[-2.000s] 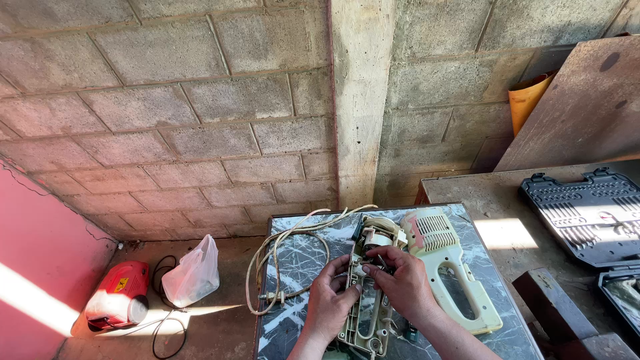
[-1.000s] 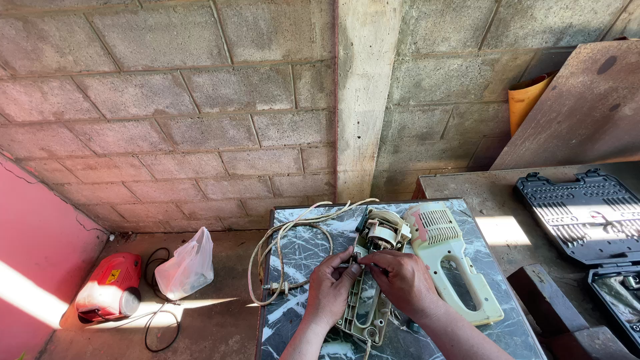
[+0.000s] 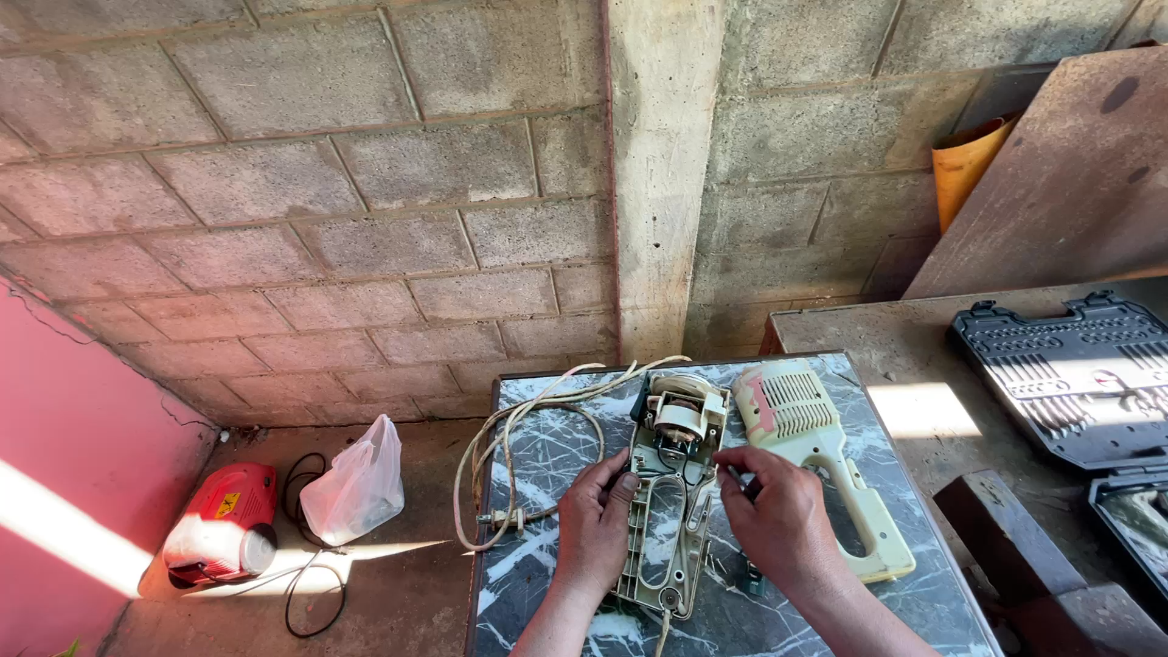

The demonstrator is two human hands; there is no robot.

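An opened power tool's plastic housing half point(image 3: 659, 547) lies on a marble-patterned tabletop point(image 3: 547, 465), its electric motor point(image 3: 681, 420) exposed at the far end. My left hand point(image 3: 591, 525) grips the housing's left edge near the wires below the motor. On the other side, my right hand point(image 3: 776, 511) holds a small dark object between thumb and fingers, just off the housing's right edge; what it is cannot be told. The other housing half point(image 3: 853, 484), cream with a vented end and a loop handle, rests to the right. A pale power cord point(image 3: 465, 484) with its plug point(image 3: 504, 520) lies coiled at left.
On the brown table at right are an open black tool case point(image 3: 1063, 374) and dark metal beams point(image 3: 1008, 534). A brown board point(image 3: 1058, 173) leans on the block wall. A red machine point(image 3: 224, 520) and a white plastic bag point(image 3: 356, 484) stand on the floor at left.
My right hand has moved right, away from the middle of the housing and from my left hand. The motor and the wires below it are less covered now.
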